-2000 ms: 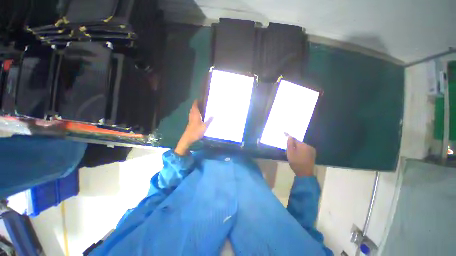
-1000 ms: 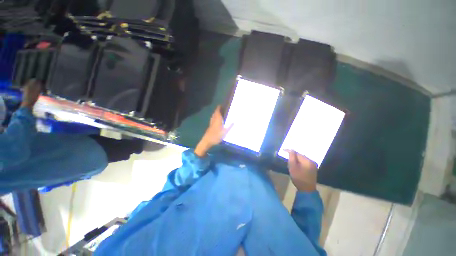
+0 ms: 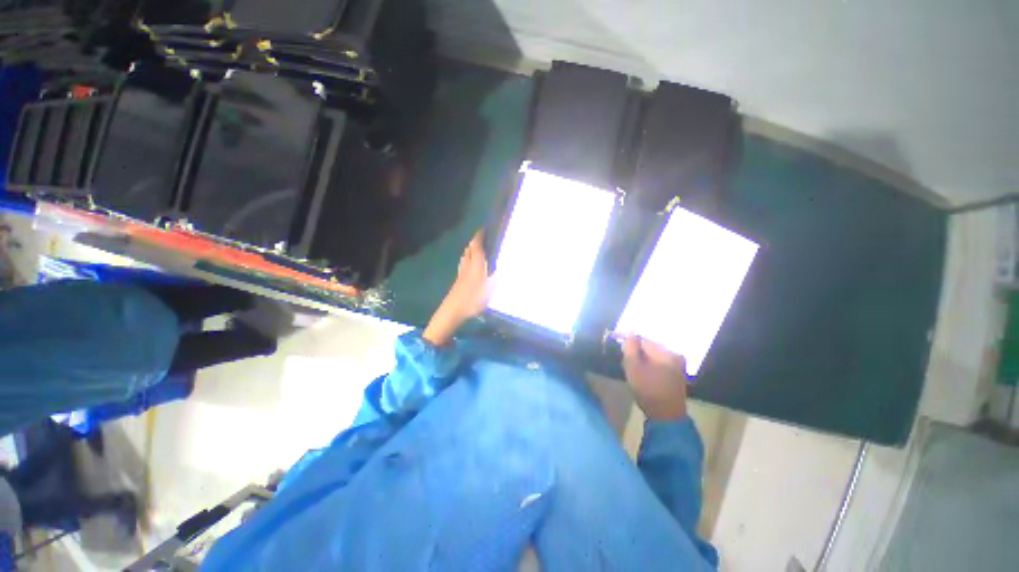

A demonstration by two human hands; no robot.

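Two tablets with glaring white screens lie side by side on the green bench mat point(image 3: 821, 302), the left tablet point(image 3: 553, 251) and the right tablet point(image 3: 689, 288). My left hand point(image 3: 464, 293) rests against the left edge of the left tablet; whether it grips the edge is not clear. My right hand point(image 3: 655, 375) is at the lower left corner of the right tablet, fingers bent and touching near its screen edge. Beyond them lie two tablets with dark screens, one on the left point(image 3: 578, 117) and one on the right point(image 3: 684, 145).
Dark tablets point(image 3: 251, 156) stand in rows and piles at the left of the bench, behind an orange-red edge strip point(image 3: 240, 264). A neighbouring person's blue-clad leg point(image 3: 84, 341) is at the lower left. A pale wall point(image 3: 782, 50) runs behind the bench.
The view has shifted, moving the bench right and down since the first frame. My right fingertip has moved from the right tablet's screen to its lower left corner. The neighbour's hand has left view.
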